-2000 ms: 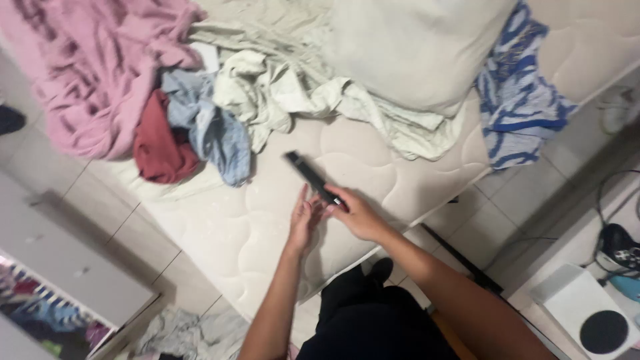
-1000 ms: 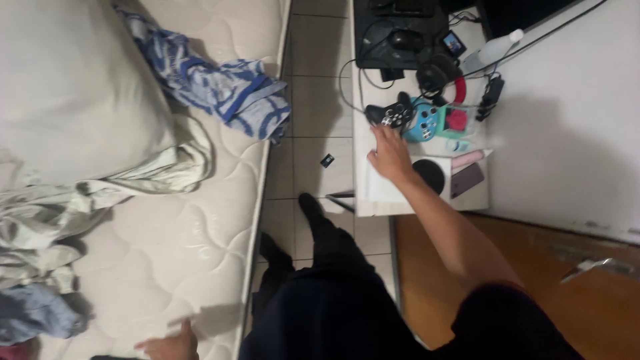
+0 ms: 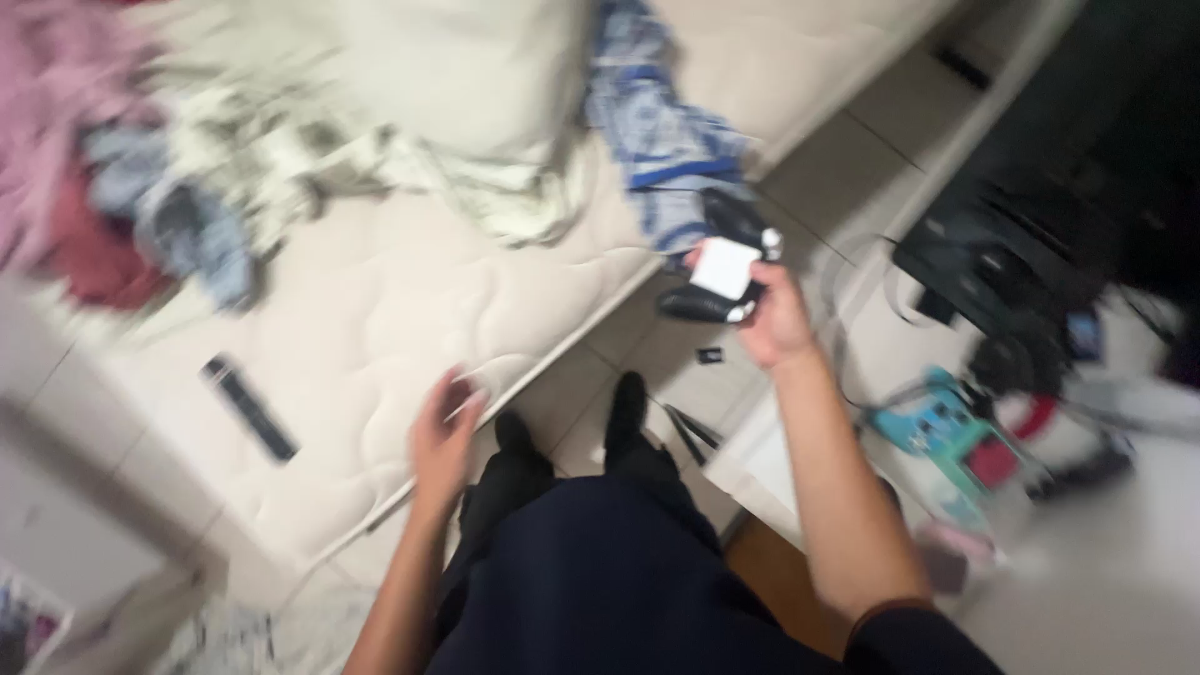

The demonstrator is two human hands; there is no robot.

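My right hand (image 3: pixel 776 314) grips a black game controller (image 3: pixel 703 302) with a white panel on the side facing me. It is held up over the gap between the bed and the desk, near a blue and white patterned cloth (image 3: pixel 670 150). My left hand (image 3: pixel 445 427) is over the edge of the bare mattress (image 3: pixel 375 319), its fingers apart and nothing seen in it. A long black object, perhaps a remote control (image 3: pixel 249 409), lies on the mattress to the left of that hand. The picture is blurred.
Pink fabric (image 3: pixel 56 112), a red cloth (image 3: pixel 98 248), blue denim (image 3: pixel 202 234) and a pillow (image 3: pixel 469 75) lie on the bed. At right, the desk (image 3: pixel 1078 581) holds a blue controller (image 3: pixel 923 417), headphones and cables. A small black item (image 3: pixel 710 355) is on the tiled floor.
Two seconds ago both hands held the long black object; it now lies on the mattress. My right hand, at the black controller on the desk a second ago, has lifted it. The view has swung right and back.
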